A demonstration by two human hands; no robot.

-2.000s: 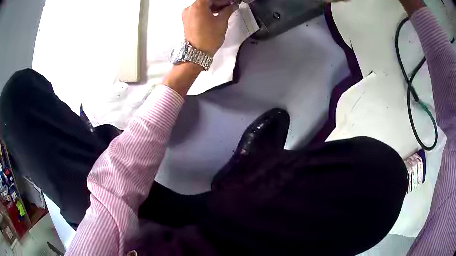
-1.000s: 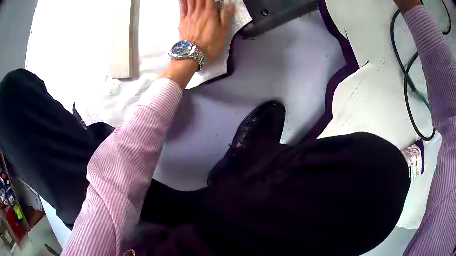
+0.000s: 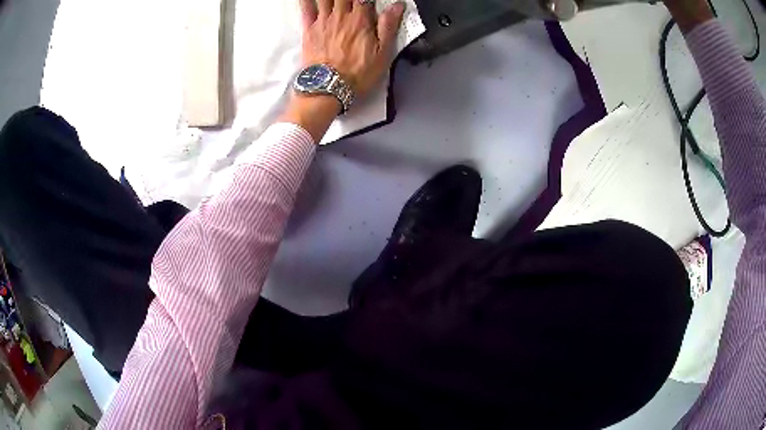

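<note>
My left hand [image 3: 348,42] lies flat on the white paper pattern [image 3: 269,50] with fingers spread, palm down; its fingertips reach the top edge. The dark edge of the purple fabric lay [image 3: 578,126] shows along the cut line on the right. The machine's dark grey base plate [image 3: 458,23] is at the top centre, beside the paper's edge and right of my left hand. My right hand [image 3: 690,10] is at the top right, mostly cut off by the picture's edge, at the end of a grey machine part; its fingers and grip are hidden.
A pale wooden bar [image 3: 206,67] lies on the paper at left. My shoe [image 3: 437,201] and bent legs rest on the pale table [image 3: 504,92]. A black and green cable [image 3: 684,143] loops at right, above a small white and purple packet [image 3: 695,267]. Coloured scraps lie at lower left.
My left hand has gone from bent fingers near the machine to lying flat on the paper. More of the grey machine part by my right hand shows at the top.
</note>
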